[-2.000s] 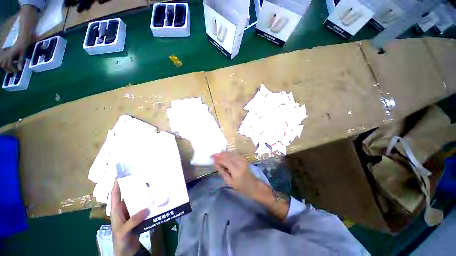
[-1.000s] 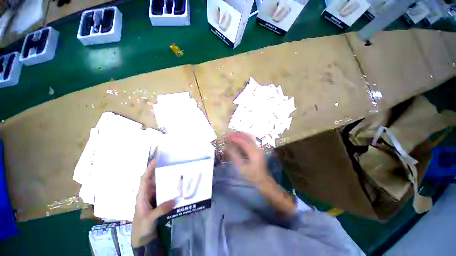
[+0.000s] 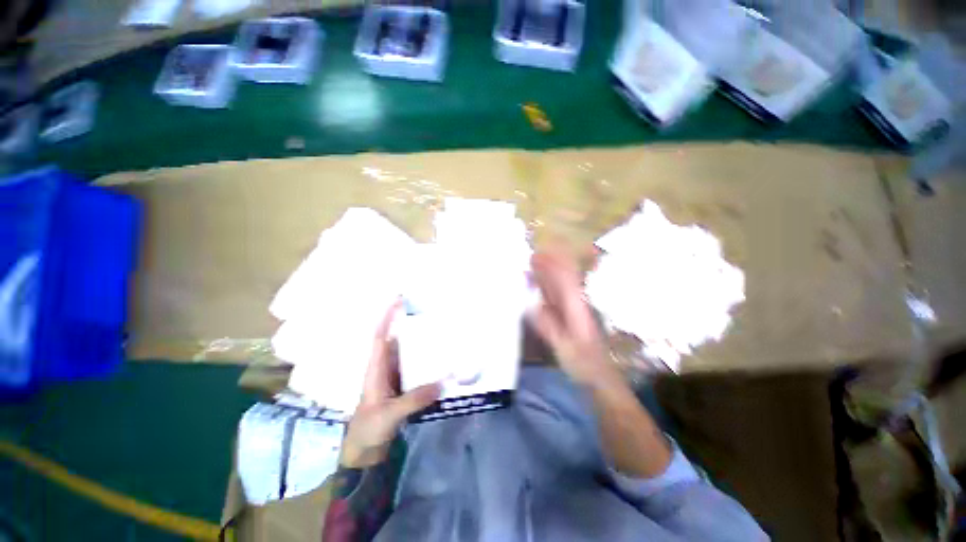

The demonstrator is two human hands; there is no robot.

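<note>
My left hand (image 3: pixel 387 408) holds a white retail box (image 3: pixel 462 349) by its lower left side, its black band towards me. My right hand (image 3: pixel 567 307) is at the box's upper right edge, blurred; whether it holds a paper or card cannot be told. White papers (image 3: pixel 477 217) lie just beyond the box, partly hidden by it. The stack of flat carton blanks (image 3: pixel 344 286) is left of the box. A heap of small white cards (image 3: pixel 667 281) lies right of my right hand.
A green conveyor (image 3: pixel 466 116) beyond the cardboard-covered bench (image 3: pixel 816 244) carries white trays (image 3: pixel 403 44) with dark items and open retail boxes (image 3: pixel 662 69). A blue crate (image 3: pixel 90 281) stands left. Bundled blanks (image 3: pixel 286 450) are below the bench; an open brown carton (image 3: pixel 900 445) is right.
The view has turned left, showing more of the blue crate. My right hand has moved from near the card heap to the box's right edge. My left hand still holds the box.
</note>
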